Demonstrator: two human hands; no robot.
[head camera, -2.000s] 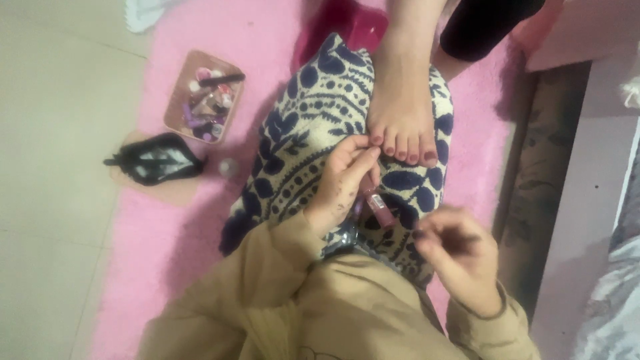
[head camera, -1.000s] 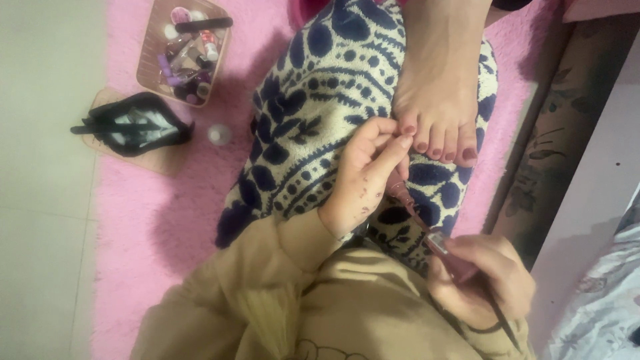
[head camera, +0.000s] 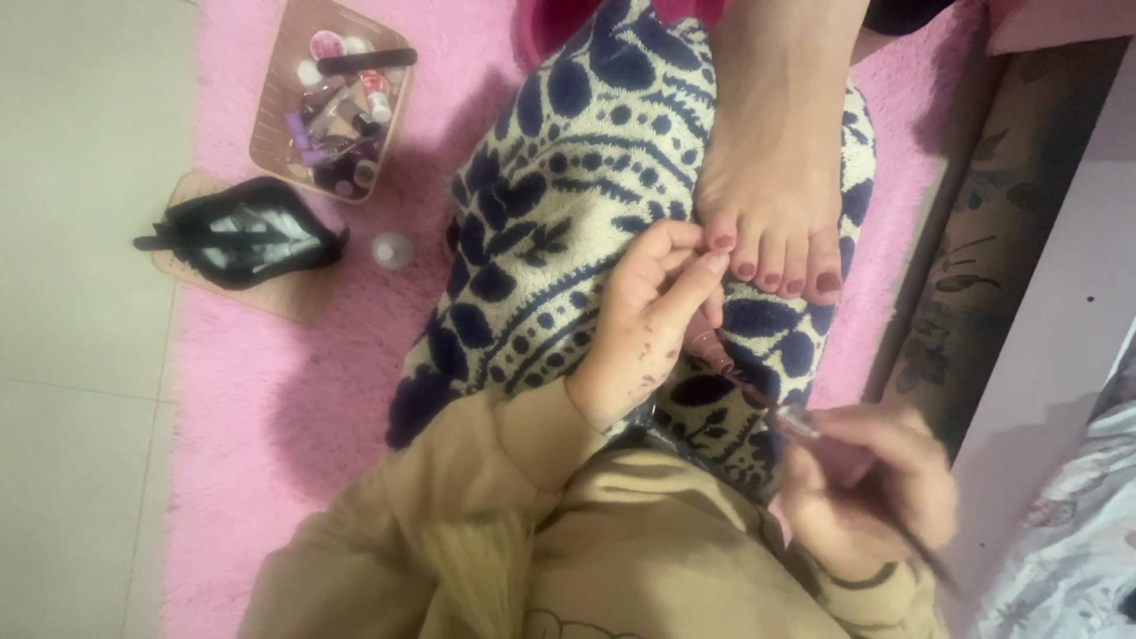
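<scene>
A person's bare foot with reddish polish on its toenails rests on a blue and cream patterned towel. My left hand is at the smallest toe, its thumb and fingertips against it. An uncapped nail polish bottle sticks out beneath that hand's fingers, held by them. My right hand holds a nail polish brush by its cap, with the tip near the bottle's mouth. A thin dark stick also passes through the right hand.
On the pink rug at left stand a basket of polish bottles and a dark file, a black pouch on a tan board, and a small round white item. A pink basin lies behind the towel.
My right hand was apart from the bottle two seconds ago; the brush then showed near it and is now close to its mouth. My left hand has stayed at the small toe. The view has moved closer.
</scene>
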